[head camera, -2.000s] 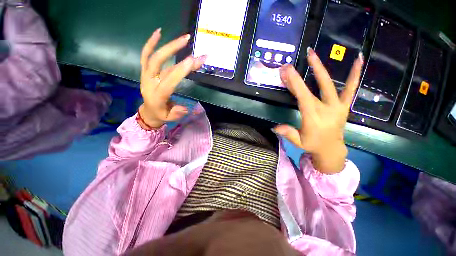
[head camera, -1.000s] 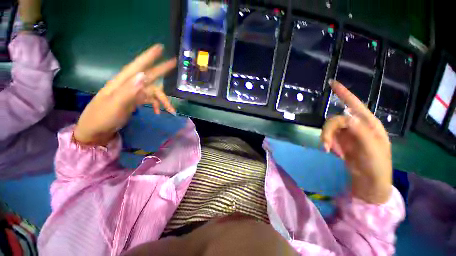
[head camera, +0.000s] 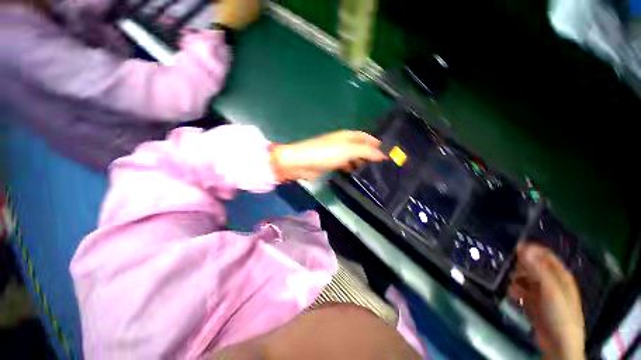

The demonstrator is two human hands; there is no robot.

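Note:
A black phone tray (head camera: pixel 372 197) holds several smartphones side by side, blurred by motion. The leftmost phone has a dark screen with an orange square icon (head camera: pixel 398 155). The phone beside it (head camera: pixel 423 216) and the one after that (head camera: pixel 474 252) show dark camera screens with white shutter buttons. My left hand (head camera: pixel 330 154) is at the leftmost phone, fingertips near the orange icon, holding nothing. My right hand (head camera: pixel 547 287) is over the right part of the tray, blurred, fingers bent; whether it touches a phone cannot be told.
Another person's pink sleeve (head camera: pixel 169 81) and hand are at the upper left, beside other trays. A yellowish post (head camera: pixel 356 31) stands behind the green bench (head camera: pixel 309 91). A small black device (head camera: pixel 426 74) lies behind the tray. A lit screen (head camera: pixel 623 337) shows at the lower right.
The view has turned, so the tray now slants down to the right. My left hand has moved onto the leftmost phone, whose screen went from bluish to dark. My right hand's fingers are more bent.

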